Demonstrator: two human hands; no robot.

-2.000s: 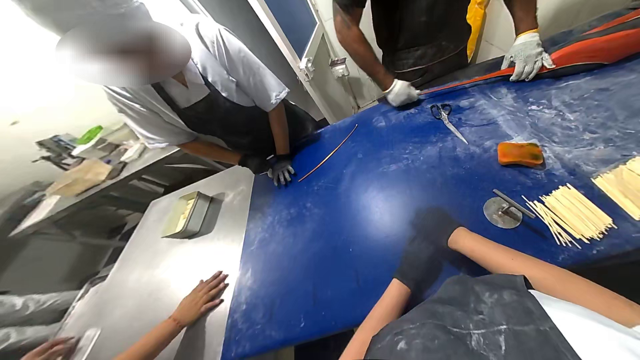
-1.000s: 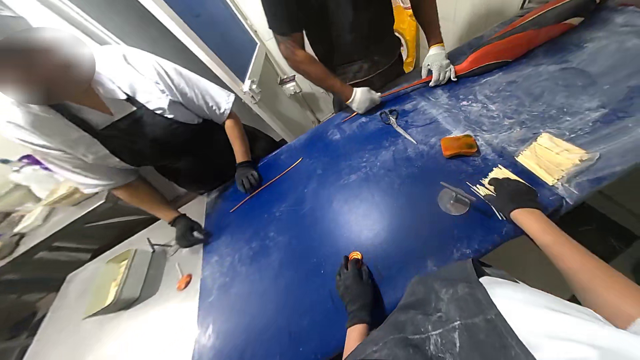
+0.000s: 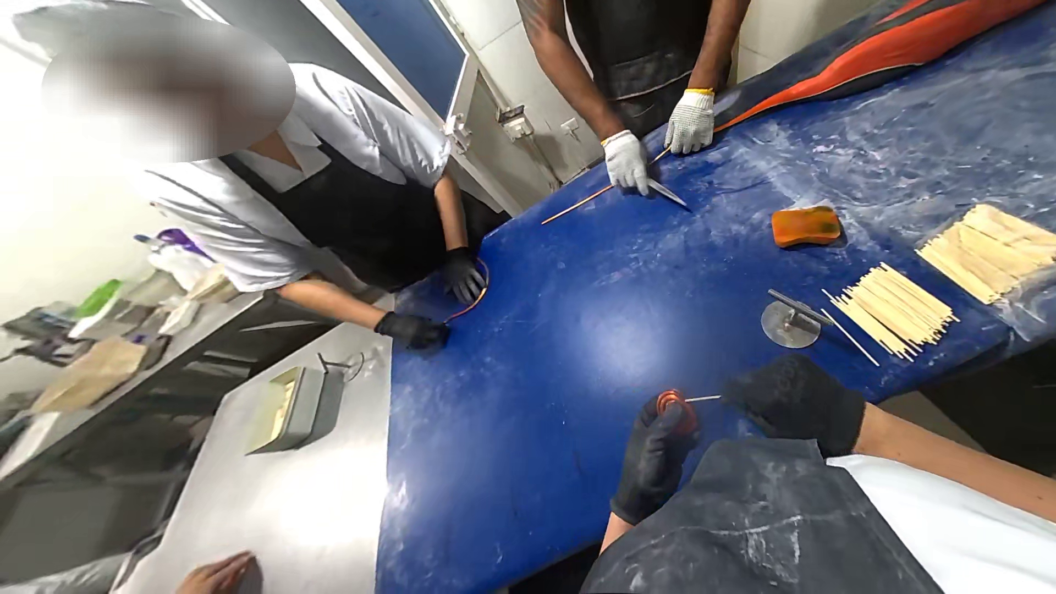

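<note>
My left hand (image 3: 653, 450), in a black glove, holds a red-orange coiled spiral (image 3: 675, 406) over the near edge of the blue table. A thin pale stick (image 3: 703, 398) runs from the spiral toward my right hand (image 3: 788, 400), also black-gloved, whose fingers close on the stick's other end. Beyond my right hand lie a round metal disc with a bar handle (image 3: 790, 323) and a pile of pale wooden sticks (image 3: 891, 312).
Another bundle of sticks (image 3: 986, 252) and an orange block (image 3: 806, 226) lie at right. A co-worker's white-gloved hand (image 3: 627, 163) holds scissors (image 3: 667, 194) by a thin rope. Another's black gloves (image 3: 412, 330) hold an orange strand (image 3: 481, 301). A tray (image 3: 307, 408) stands on the metal table.
My right hand has come from the stick pile to the spiral in my left hand, with a stick. The white-gloved co-worker has picked up the scissors. The other co-worker's strand is now bent into a curve.
</note>
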